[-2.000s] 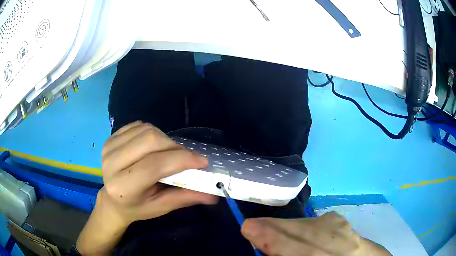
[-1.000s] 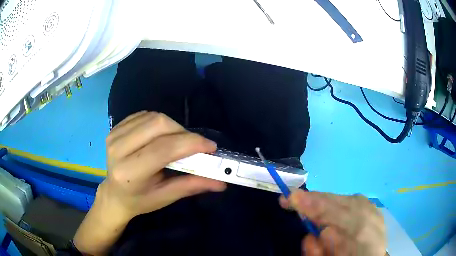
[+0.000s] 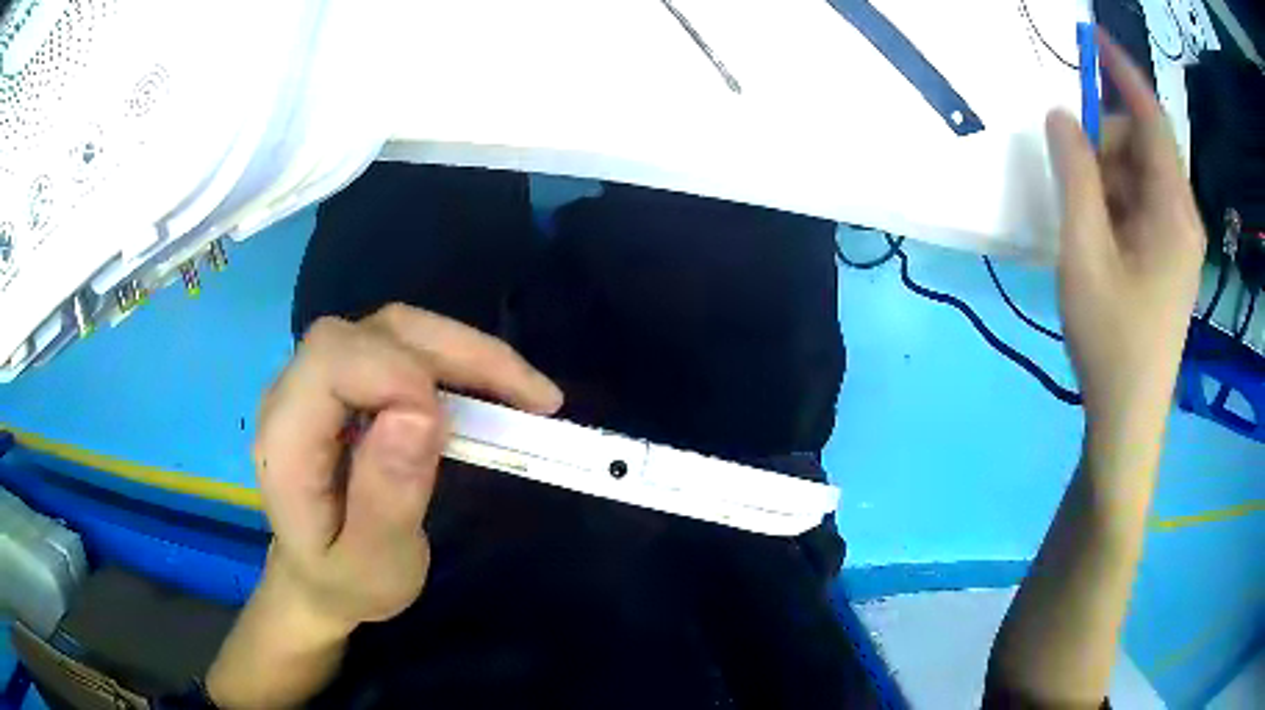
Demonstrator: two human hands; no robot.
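My left hand (image 3: 368, 465) holds the white device casing (image 3: 680, 488) edge-on by its left end, over the dark-clothed lap. A black screw hole (image 3: 619, 469) shows at the middle of its edge. My right hand (image 3: 1131, 208), blurred, is over the right end of the white table, away from the casing. A slim blue pen-type tool (image 3: 1089, 83) shows between its thumb and fingers. The tool's tip cannot be made out.
On the white table (image 3: 583, 97) lie a thin metal shaft (image 3: 705, 46) and a dark flat blade (image 3: 909, 63). White units (image 3: 153, 125) with gold connectors (image 3: 194, 271) stand at left. Black cables (image 3: 971, 312) hang at right. The corded tool is mostly hidden behind my right hand.
My right hand has moved with the blue tool from the casing up to the table's right end. My left hand still holds the casing; its thumb has shifted and the casing shows more edge-on.
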